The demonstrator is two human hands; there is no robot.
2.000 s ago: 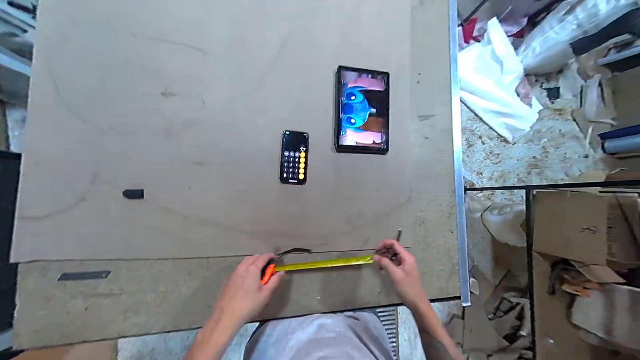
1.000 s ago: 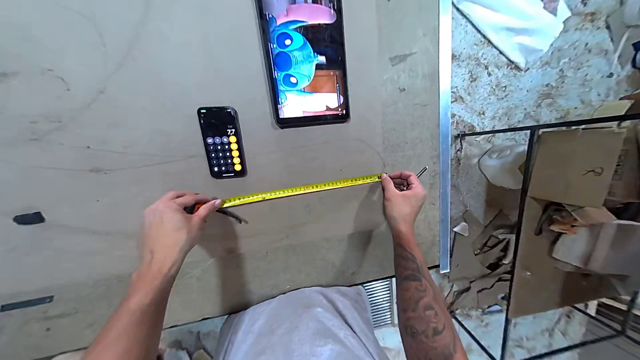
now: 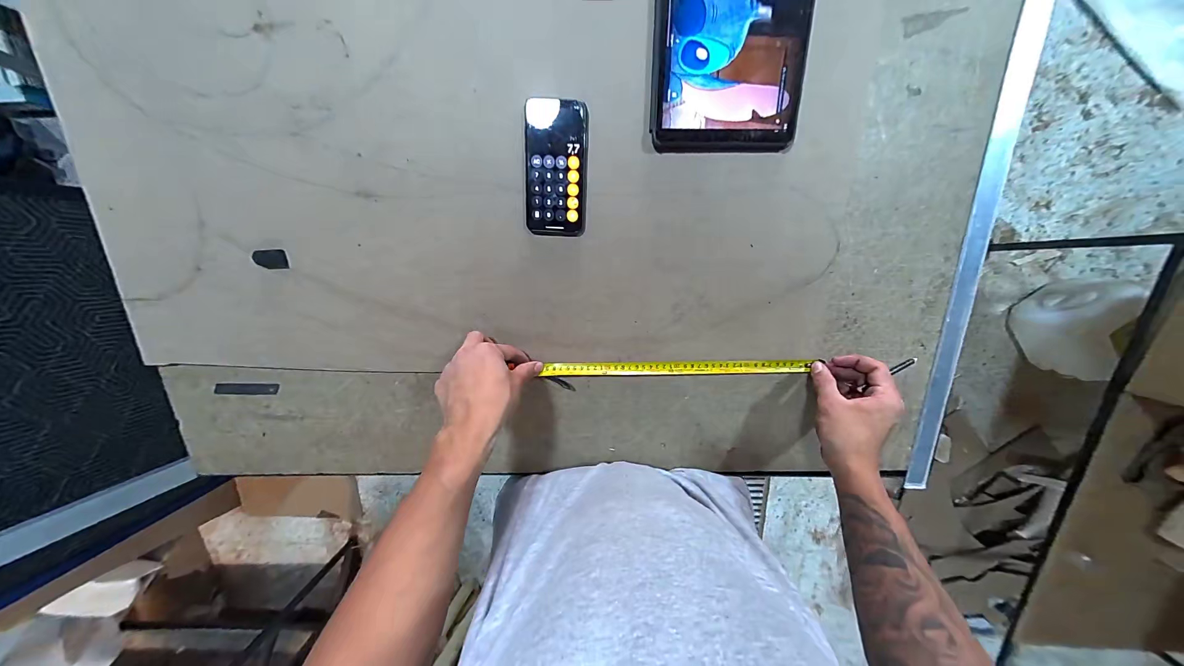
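Note:
A yellow tape measure blade stretches left to right over the table near its front edge, along the seam in the surface. My left hand grips the tape at its left end; the case is mostly hidden by the fingers. A dark strap or cord sticks out beside that hand. At the other end, my right hand pinches the blade's tip between thumb and finger, and a thin pen or pencil pokes out from the same hand.
A phone showing a calculator lies beyond the tape. Farther right is a tablet playing a cartoon. A black scrap and a dark flat strip lie at left. A metal edge strip borders the table's right side, with cardboard beyond it.
Since the oldest frame the stretched blade has grown longer, with my hands farther apart. Both hands still hold it. The view has shifted and moved closer.

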